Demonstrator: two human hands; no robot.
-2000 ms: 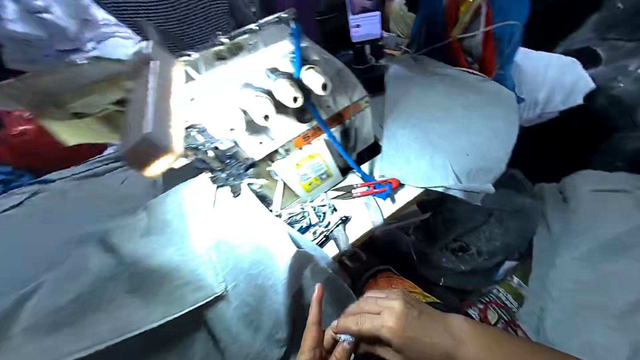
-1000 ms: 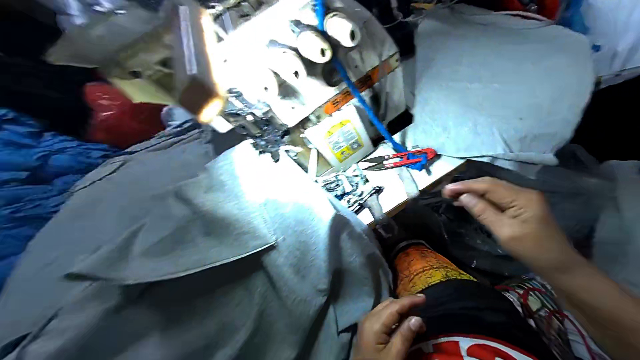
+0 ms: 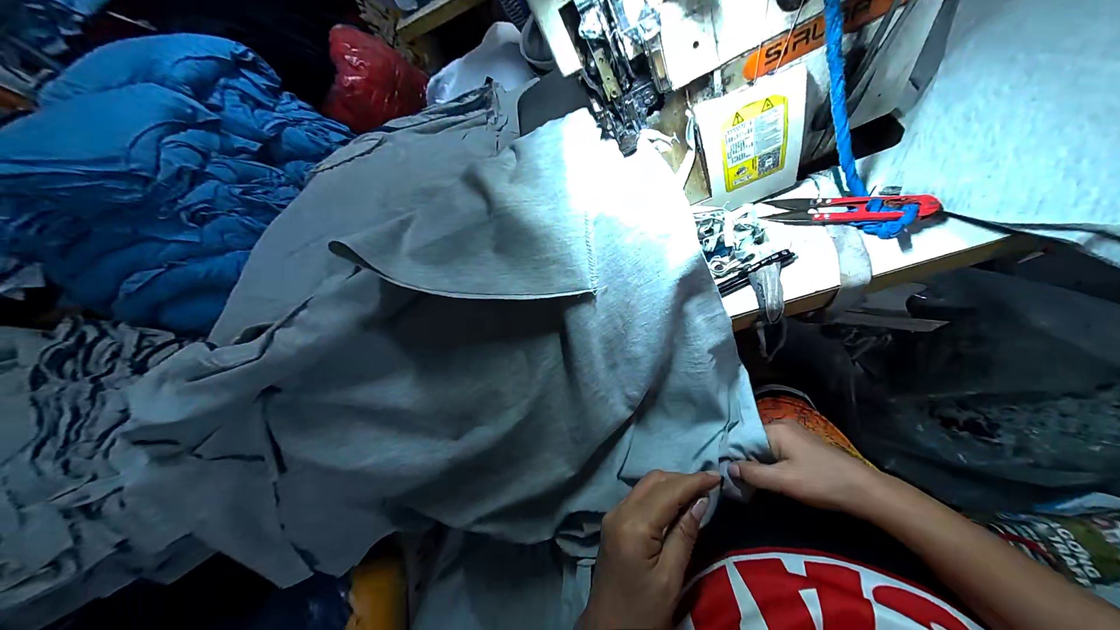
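A large piece of light grey fabric (image 3: 490, 385) hangs from the sewing machine (image 3: 621, 79) down to my lap, its upper part lying under the lamp's glare at the needle area. At the fabric's lower right edge, my left hand (image 3: 652, 542) pinches the cloth between thumb and fingers. Close beside it, my right hand (image 3: 805, 468) grips the same edge, the fingertips of both hands nearly touching. Red-handled thread snips (image 3: 862, 210) lie on the machine table, tied to a blue cord (image 3: 838, 105). Their blades point left.
Blue fabric (image 3: 166, 175) is heaped at the left, near a red plastic bundle (image 3: 372, 79). Stacked grey pieces (image 3: 79, 420) lie at the lower left. Small metal parts (image 3: 735, 241) sit by the table edge (image 3: 919, 267). More grey cloth (image 3: 1041, 114) covers the right side.
One second ago my hands were apart and the right was raised near the snips; now both hold the fabric edge together. The view has shifted left.
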